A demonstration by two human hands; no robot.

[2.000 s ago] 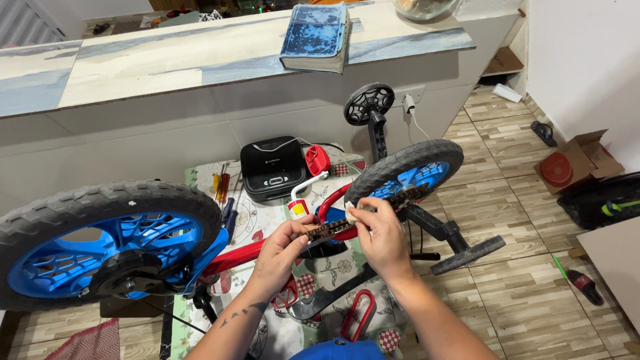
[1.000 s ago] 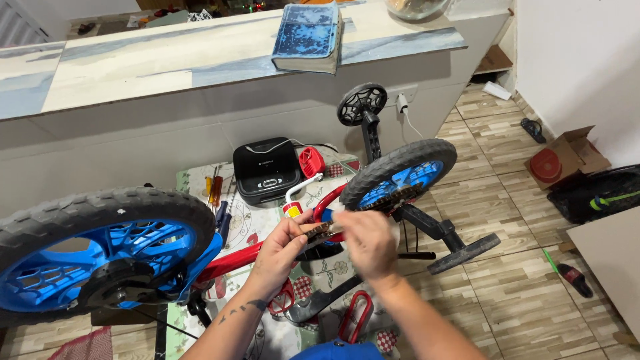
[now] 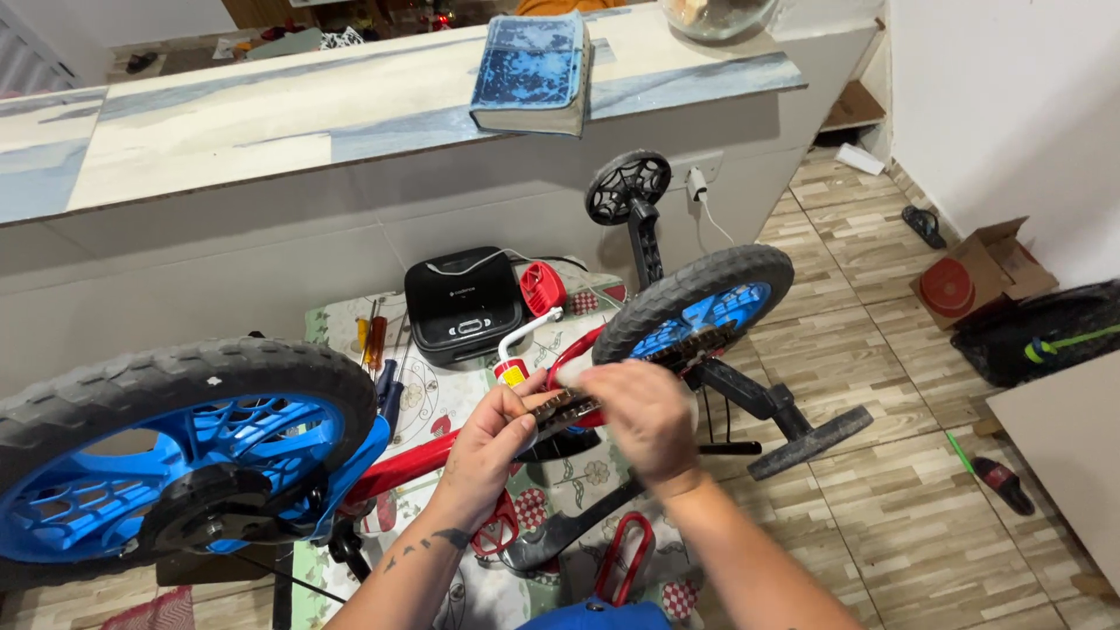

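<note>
A child's bicycle with a red frame lies upside down, its blue front wheel at the left and its rear wheel right of centre. My left hand pinches the bicycle chain near its front end, in the middle of the view. My right hand is blurred, just above the chain between my left hand and the rear wheel; a pale, blurred thing shows at its fingertips. The chain runs on toward the rear sprocket. Training wheels stand on both sides of the rear wheel.
On the floral cloth are a black appliance, a white-and-red spray can or bottle and several screwdrivers. A blue book lies on the ledge. A cardboard box and sandals are on the tiled floor at right.
My right hand has moved from close beside the chain to a blurred position over it, with its fingers drawn together. My left hand has stayed on the chain.
</note>
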